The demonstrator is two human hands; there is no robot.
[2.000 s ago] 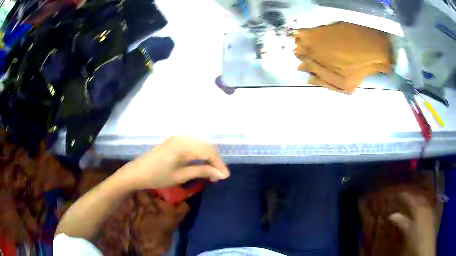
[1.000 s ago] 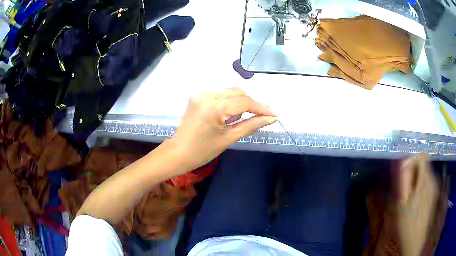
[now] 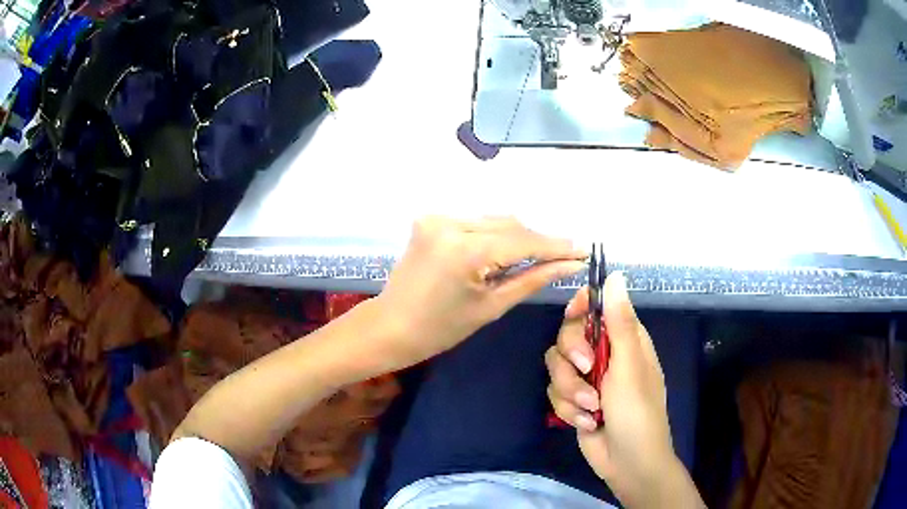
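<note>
My right hand point(image 3: 622, 383) holds red-handled thread snips point(image 3: 598, 343) upright, their dark blades pointing up at the table's front edge. My left hand point(image 3: 467, 278) is just left of the blades, thumb and forefinger pinched together with the fingertips beside the blade tips. A thread at the fingertips is too fine to make out. The needle and presser foot point(image 3: 550, 62) stand over the steel plate point(image 3: 517, 109) at the top. A thin dark line runs across the plate. A stack of brown fabric pieces point(image 3: 731, 84) lies right of the needle.
Dark zipped pieces point(image 3: 149, 109) are heaped at the left of the white table point(image 3: 398, 189). A measuring tape point(image 3: 736, 282) runs along the front edge. A yellow stick point(image 3: 888, 221) lies at the right. Brown fabric heaps point(image 3: 298, 427) lie below the table, with more point(image 3: 811, 427) at lower right.
My right hand has come from the lower right to beside my left hand, now with the red snips. My left hand has moved slightly right and down, still pinching.
</note>
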